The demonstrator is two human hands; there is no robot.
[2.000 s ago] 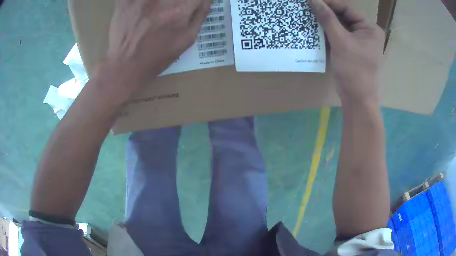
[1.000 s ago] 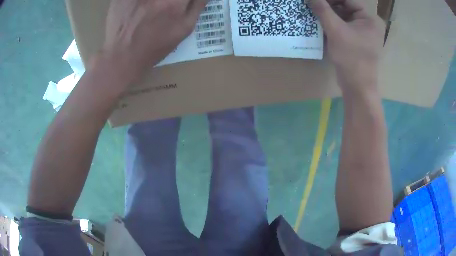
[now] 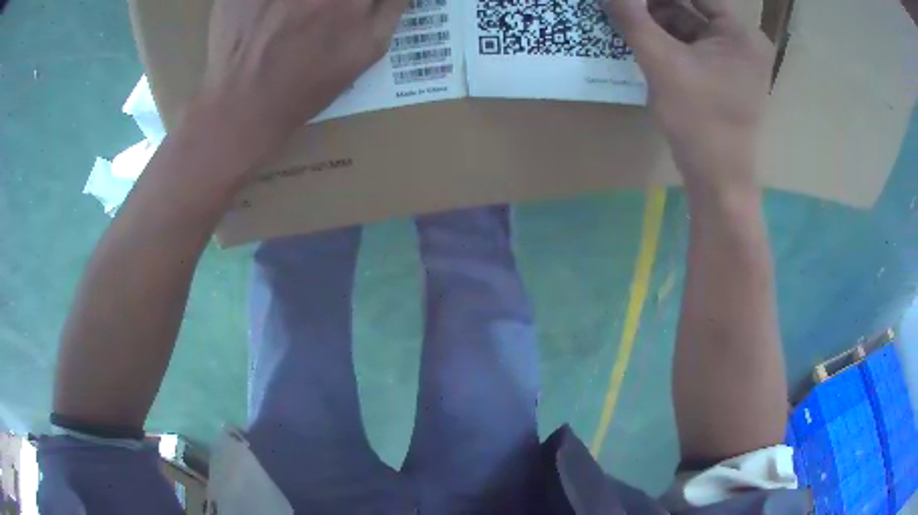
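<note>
A brown carton (image 3: 483, 151) spans the top of the view, with dark printing near its lower left edge. A white barcode label (image 3: 423, 75) and a white QR label (image 3: 549, 78) lie side by side on it, both cut off by the top edge. My left hand (image 3: 292, 50) lies over the left part of the barcode label, its fingertips partly out of the picture. My right hand (image 3: 695, 80) is at the QR label's right edge, thumb on the label, fingers curled; whether it grips the label I cannot tell.
Crumpled white backing paper (image 3: 131, 161) lies left of the carton. A brown flap (image 3: 846, 111) extends at the right. Blue crates or boxes (image 3: 856, 433) with pale wood stand at the lower right. The green floor has a yellow line (image 3: 632, 312). My legs are below the carton.
The carton and labels sit slightly higher in the view, so less of the QR label shows. My hands stay at the labels; my right thumb is slightly further left.
</note>
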